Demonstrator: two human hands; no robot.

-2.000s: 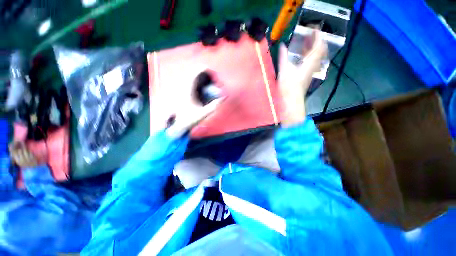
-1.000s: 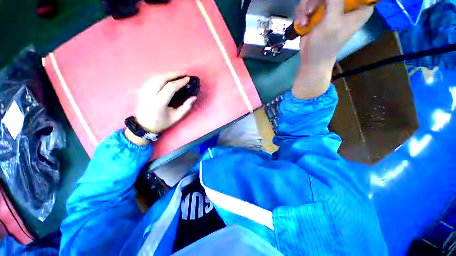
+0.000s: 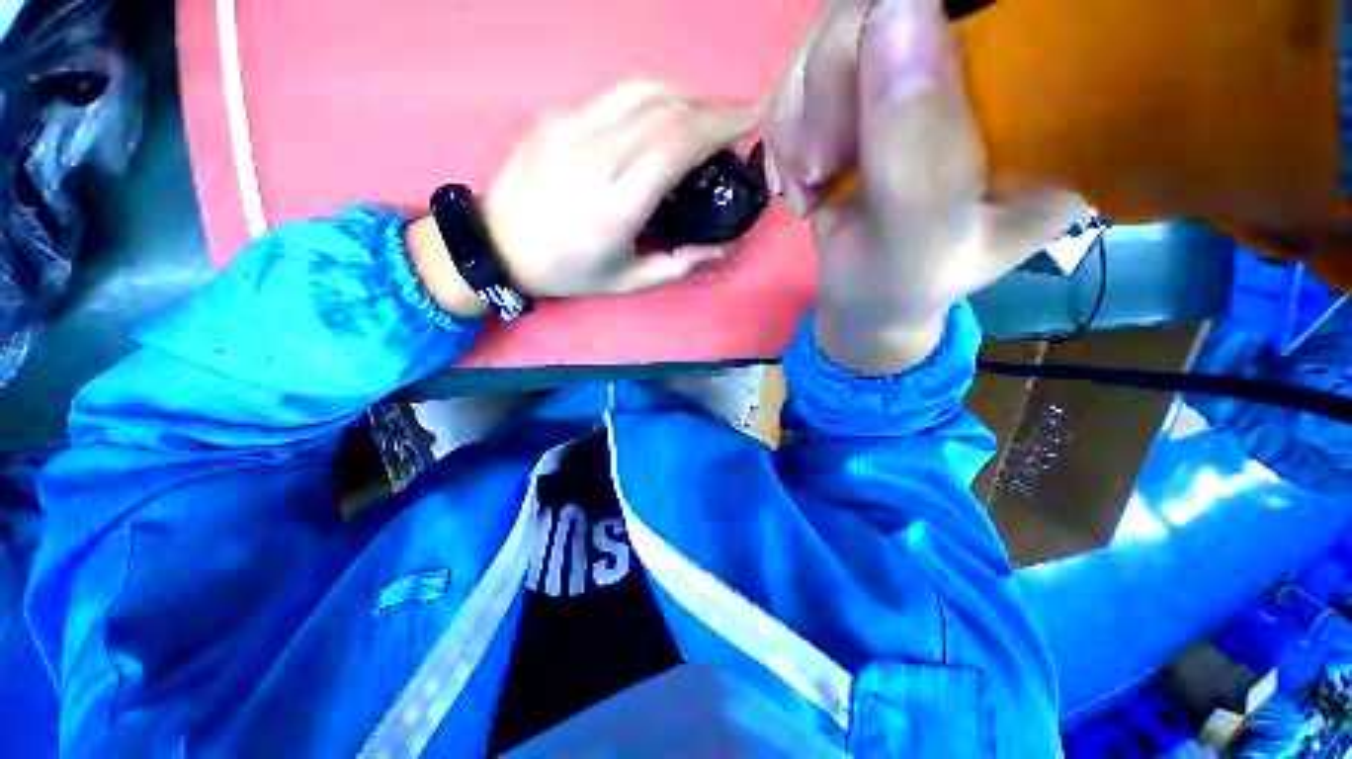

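A black plastic housing [image 3: 715,200] lies on the pink-red mat [image 3: 386,89]. My left hand [image 3: 601,186] is closed around its left side, with fingers above and thumb below. My right hand [image 3: 890,178] is just right of the housing, its fingers near the housing's right edge. It holds the orange electric screwdriver [image 3: 1149,111], which looms large and blurred at the upper right, close to the camera. The screwdriver's bit is hidden behind my right hand, so I cannot tell whether it touches the housing.
A clear plastic bag [image 3: 67,148] lies left of the mat. A black cable [image 3: 1171,383] runs to the right edge, over a brown carton [image 3: 1060,445] below the bench edge. A small part of a silver-grey metal box [image 3: 1071,245] shows beside my right hand.
My right hand has brought the screwdriver left from the metal feeder box to the housing. My left hand still holds the housing on the mat. The camera view has shifted and is closer.
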